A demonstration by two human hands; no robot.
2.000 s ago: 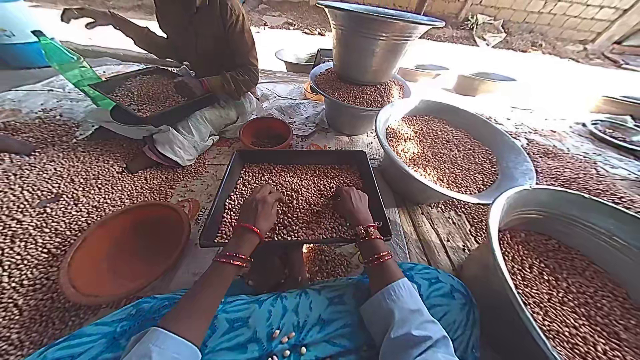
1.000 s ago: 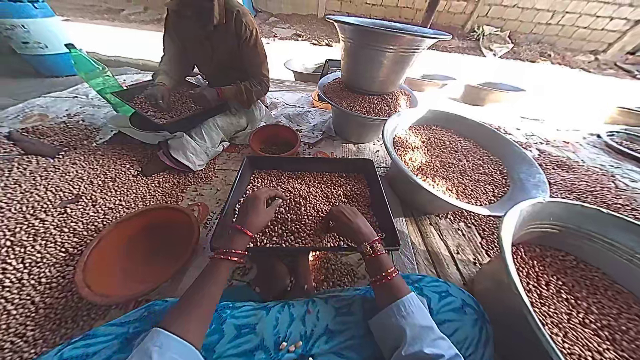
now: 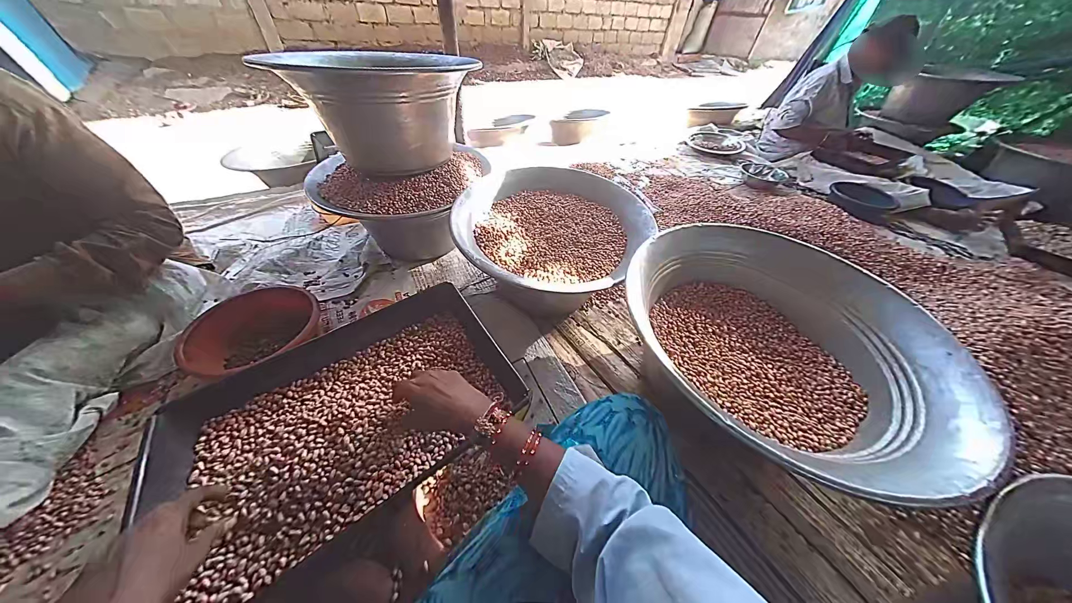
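Note:
A dark rectangular tray (image 3: 494,339) lies in front of me, filled with reddish-brown nuts or beans (image 3: 310,444). My left hand (image 3: 172,536) rests at the tray's lower left, fingers spread at the nuts; whether it holds any cannot be told. Over the tray's right part, my right hand (image 3: 440,400) touches the nuts with bent fingertips, which are partly hidden; red bangles circle that wrist. Behind the tray stands a reddish-brown clay bowl (image 3: 197,356) with some dark contents.
Large metal basins of nuts stand on the right (image 3: 904,394) and beyond the tray (image 3: 469,226). A tall metal pot (image 3: 377,117) sits on another nut-filled basin (image 3: 410,234). One person (image 3: 75,201) sits at left, another (image 3: 816,100) far right. Loose nuts (image 3: 980,310) spread across the ground.
The view has swung to the right. A second person at the far right has come into view. Both my hands remain at the tray.

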